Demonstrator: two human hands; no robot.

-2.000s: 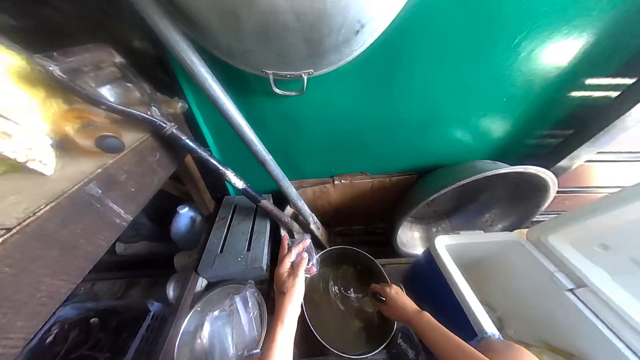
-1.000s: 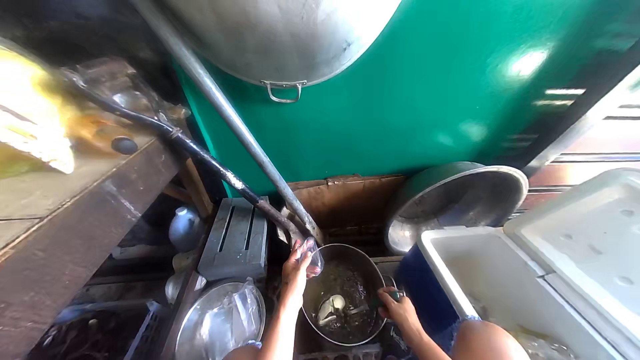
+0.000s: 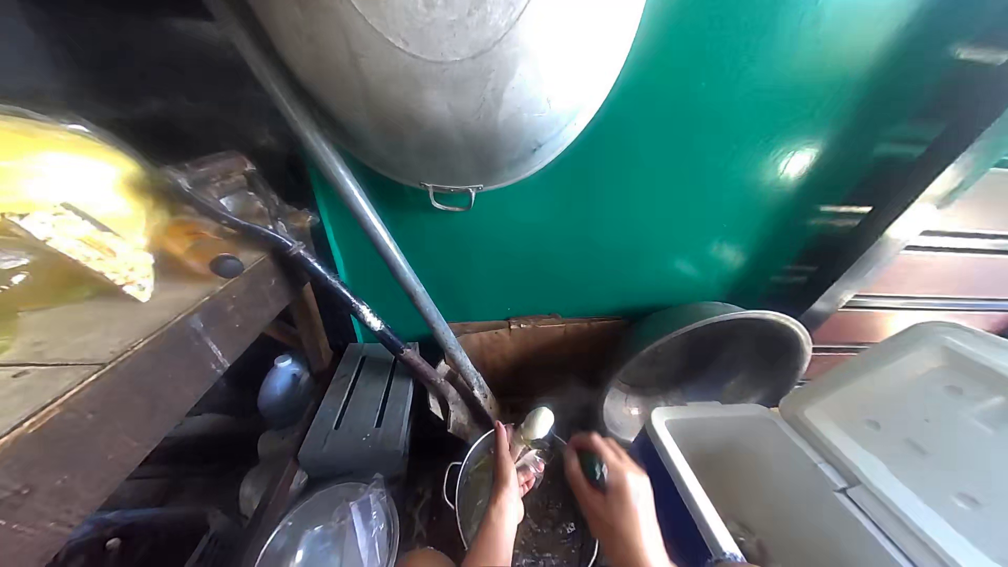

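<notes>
Below me stands a metal pot (image 3: 465, 504) with side handles, holding a dark, wet liquid. Over its left part my left hand (image 3: 510, 480) grips a clear plastic bag (image 3: 532, 465). A pale, rounded thing (image 3: 538, 423), perhaps a ladle's bowl or a piece of food, shows just above the bag at the pot's far rim. My right hand (image 3: 614, 488) is closed around a dark green handle (image 3: 591, 469) at the pot's right side; what the handle belongs to is blurred.
An open cooler (image 3: 693, 480) stands right, a large metal basin (image 3: 709, 370) behind it. Left are a grey slatted crate (image 3: 358, 417), a round container with plastic bags (image 3: 331, 528) and a wooden table (image 3: 150, 386). Metal poles (image 3: 378, 236) lean near the pot; a big pot (image 3: 465, 102) hangs beyond.
The pale rounded thing, inside the pot one second ago, is now raised at the far rim beside the bag. My right hand has moved up from the pot's right side.
</notes>
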